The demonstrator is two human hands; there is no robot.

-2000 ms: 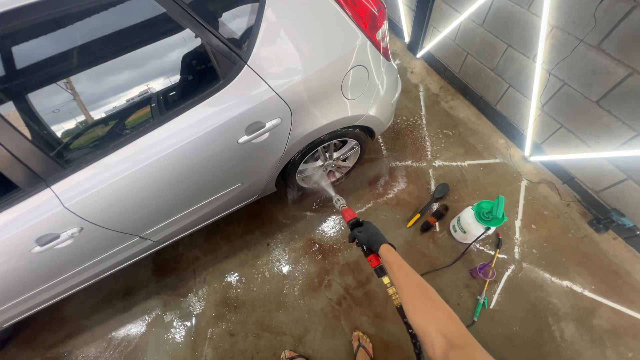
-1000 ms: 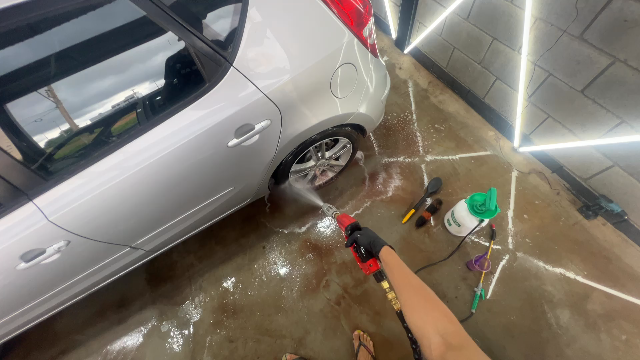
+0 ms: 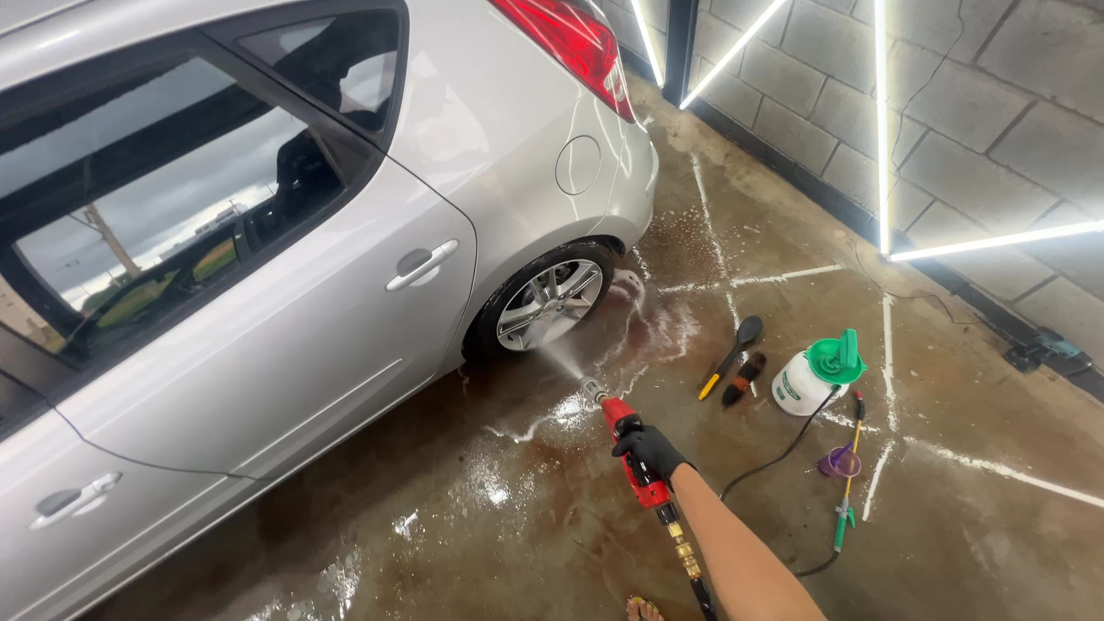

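Observation:
My right hand (image 3: pixel 651 452), in a black glove, grips a red and black pressure-washer spray gun (image 3: pixel 634 448). Brass fittings (image 3: pixel 683 548) and a black hose run from its rear end toward the bottom edge. From the metal nozzle (image 3: pixel 593 390) a fan of water reaches the lower part of the silver car's rear alloy wheel (image 3: pixel 552 304). The black tyre (image 3: pixel 486 338) looks wet. My left hand is out of view.
Right of the gun lie a black brush with a yellow-tipped handle (image 3: pixel 731 355), a dark bristle brush (image 3: pixel 743 379), a white pump sprayer (image 3: pixel 800 385) and its wand (image 3: pixel 841 524). A block wall (image 3: pixel 949 103) with light tubes (image 3: pixel 882 129) stands behind. The floor (image 3: pixel 483 535) is wet.
The spray stays on the rear wheel and my right hand keeps its grip on the gun. The view has shifted slightly.

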